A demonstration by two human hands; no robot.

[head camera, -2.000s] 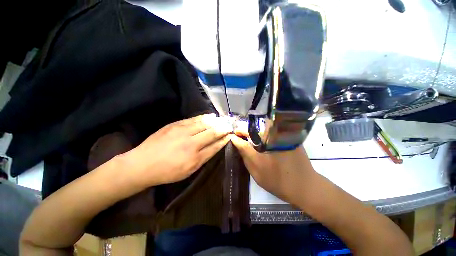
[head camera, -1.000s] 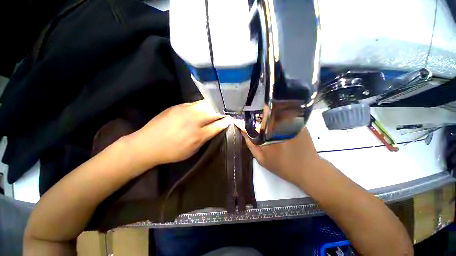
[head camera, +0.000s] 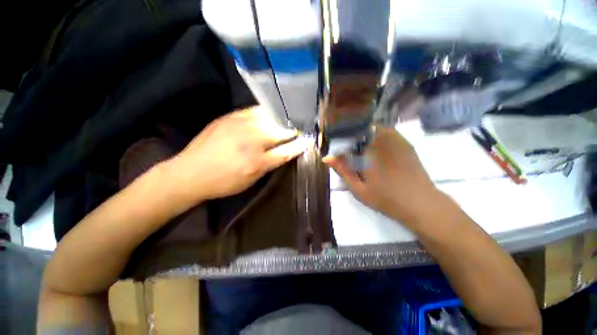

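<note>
Black and dark brown cloth (head camera: 131, 85) lies bunched left of the machine head. A narrow dark brown strip with a light central line (head camera: 311, 209) runs from the needle area to the table's front edge. My left hand (head camera: 232, 157) lies flat on the cloth, fingertips pressing it beside the strip near the needle. My right hand (head camera: 386, 170) is right of the strip, thumb near its edge, fingers partly behind the shiny metal guard (head camera: 357, 72); whether it grips cloth cannot be told. The needle is hidden.
The white and blue machine head (head camera: 281, 59) stands over the work. Snips with a red-orange handle (head camera: 510, 169) lie on the white table (head camera: 458, 209) at right, beside a green stick. Below the ruler-marked edge (head camera: 275, 262) are cardboard boxes (head camera: 173, 304) and a blue crate (head camera: 425, 314).
The view has shifted, so the machine head and table edge sit higher. My right hand has drawn slightly right, away from the needle area. My left hand stays on the cloth.
</note>
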